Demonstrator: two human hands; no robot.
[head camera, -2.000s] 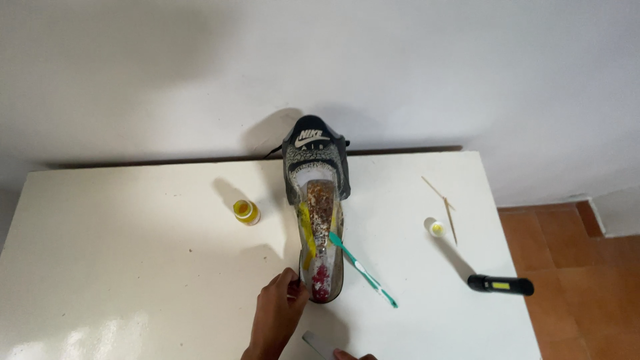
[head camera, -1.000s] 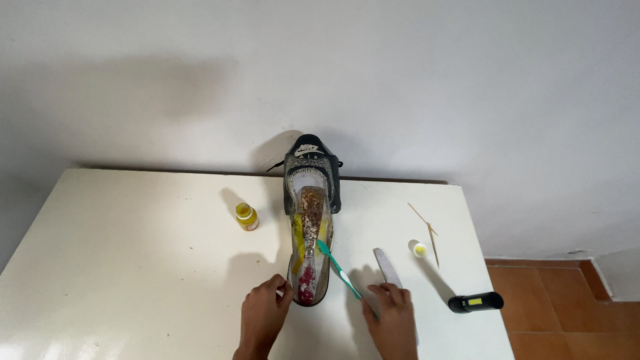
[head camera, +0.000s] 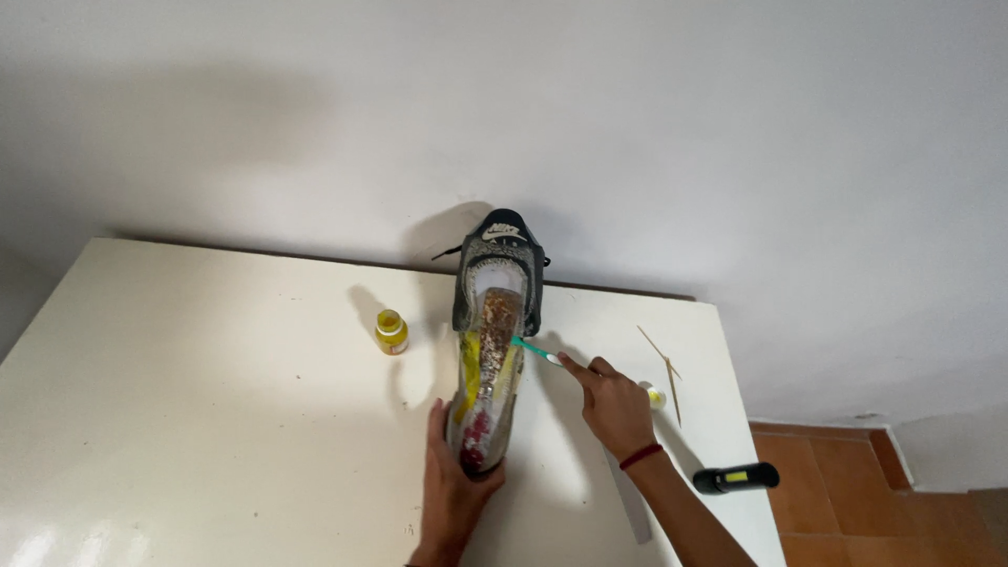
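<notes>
A black and grey Nike sneaker (head camera: 465, 311) stands against the wall with its opening toward me, and a brown, white, yellow and red surface shows along its middle. Around its near end, thumb on one side and fingers on the other, my left hand (head camera: 457, 488) grips it. A green and white toothbrush (head camera: 540, 351) is held in my right hand (head camera: 618, 405), index finger extended along it. The brush's far end meets the right side of the shoe at mid-length. To the left of the shoe, an uncapped small jar of yellow paint (head camera: 391, 334) stands on the table.
Right of my right hand lie a small white cap with yellow in it (head camera: 654, 396), thin wooden sticks (head camera: 671, 378) and a black flashlight (head camera: 736, 477). A flat grey strip (head camera: 628, 500) lies partly under my right forearm. The white table (head camera: 236, 402) meets the wall behind.
The toothbrush, which lay against the shoe, is now in my right hand. The grey strip, held by my right hand two seconds ago, lies on the table. My left hand now wraps the shoe's near end.
</notes>
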